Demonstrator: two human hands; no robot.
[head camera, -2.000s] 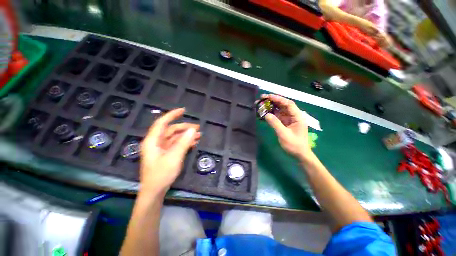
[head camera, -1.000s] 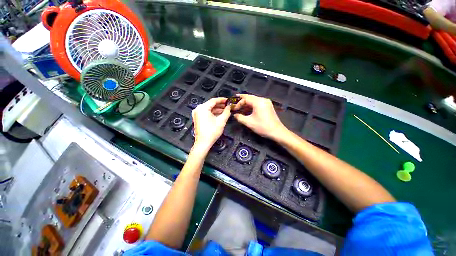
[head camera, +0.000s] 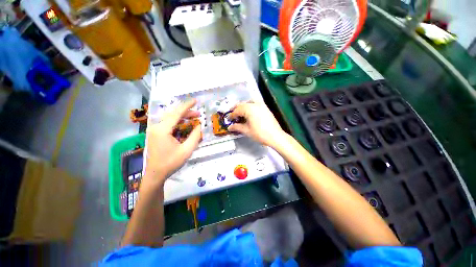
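The white press machine (head camera: 175, 185) stands in front of me with two orange-brown nests in its recessed bed. My right hand (head camera: 256, 122) is at the right nest (head camera: 222, 129), with thumb and fingertips on a round black unit (head camera: 228, 119) sitting there; the fingers partly hide it. My left hand (head camera: 169, 143) is over the left nest (head camera: 187, 130), fingers and thumb apart on either side of it, with no unit seen in them. The black foam tray (head camera: 396, 193) lies at the right, with round black units in many pockets.
A red emergency stop (head camera: 240, 171) and small buttons are on the machine's front. The yellow-orange press head (head camera: 112, 41) is at upper left. A grey-green fan (head camera: 313, 58) and an orange-framed fan stand behind the tray. A green basket (head camera: 116, 182) holding a keypad device is left.
The view has turned left to the press machine. Both hands have moved from above the foam tray to the nests and come apart; the right hand has the round unit at the right nest.
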